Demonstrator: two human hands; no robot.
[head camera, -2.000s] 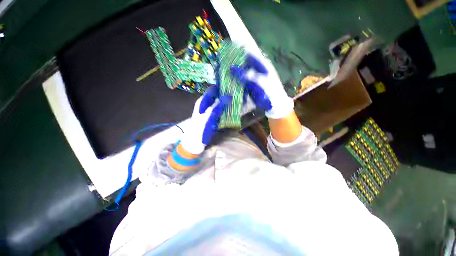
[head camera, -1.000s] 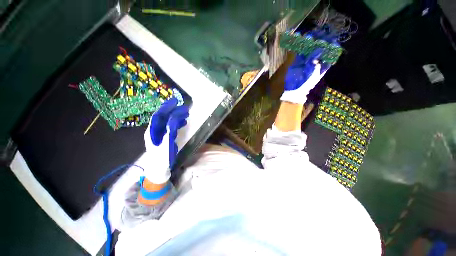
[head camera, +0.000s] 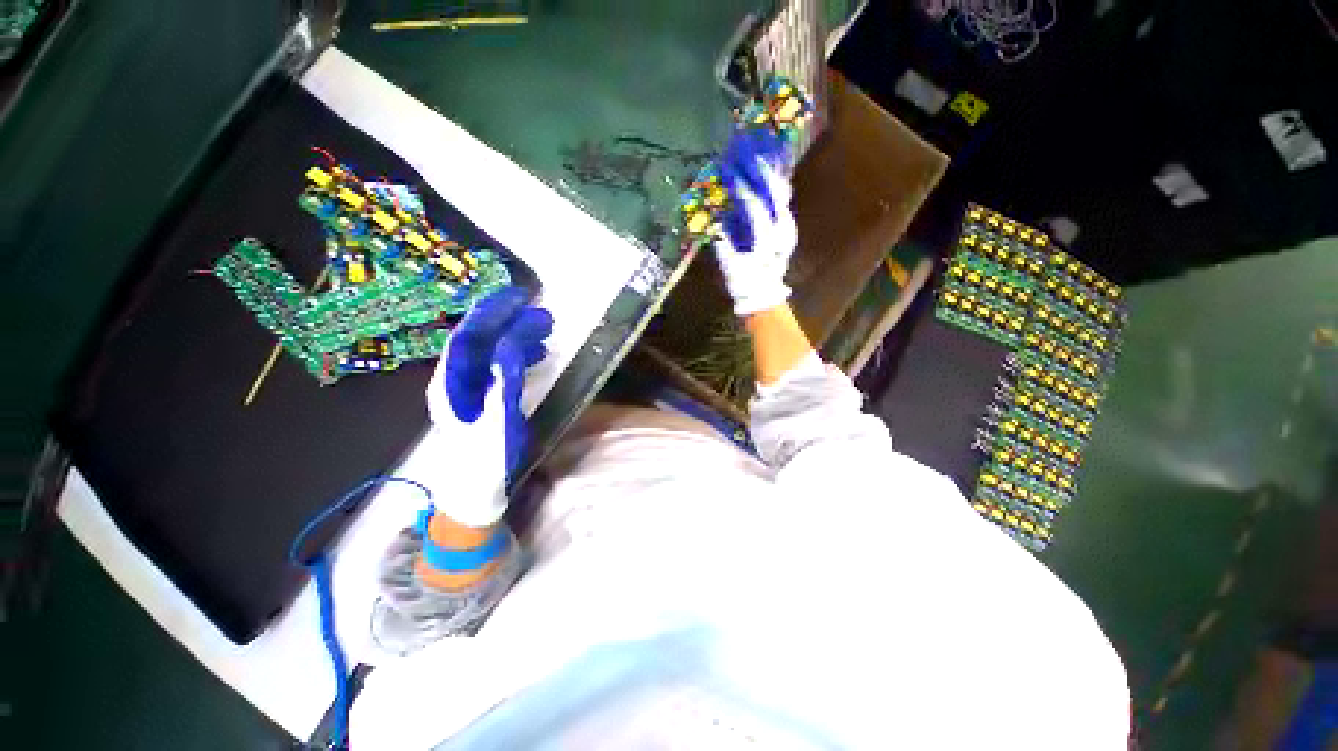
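Observation:
My right hand (head camera: 760, 220), in a white and blue glove, holds a board strip (head camera: 704, 201) at the bench edge, by a small metal fixture (head camera: 741, 62). The strip's yellow parts show on both sides of my fingers. My left hand (head camera: 492, 382), gloved, rests by the lower right end of a pile of boards (head camera: 374, 304); whether its fingers touch or hold a board is hard to tell. The pile lies in the black tray (head camera: 162, 484), some boards green side up, others with yellow parts up. A light-blue strap (head camera: 467, 553) is on my left wrist.
An open brown carton (head camera: 880, 191) with thin waste sticks is below the bench edge. Full panels (head camera: 1049, 352) lie at the right. A thin yellow stick (head camera: 448, 22) lies on the bench. Black bins (head camera: 1145, 132) are at upper right. A coiled blue cord (head camera: 326, 616) runs from my wrist.
My right hand took the strip from over the tray out past the carton, then back left to the fixture, with yellow parts now showing. My left hand moved off the strip to the pile's edge.

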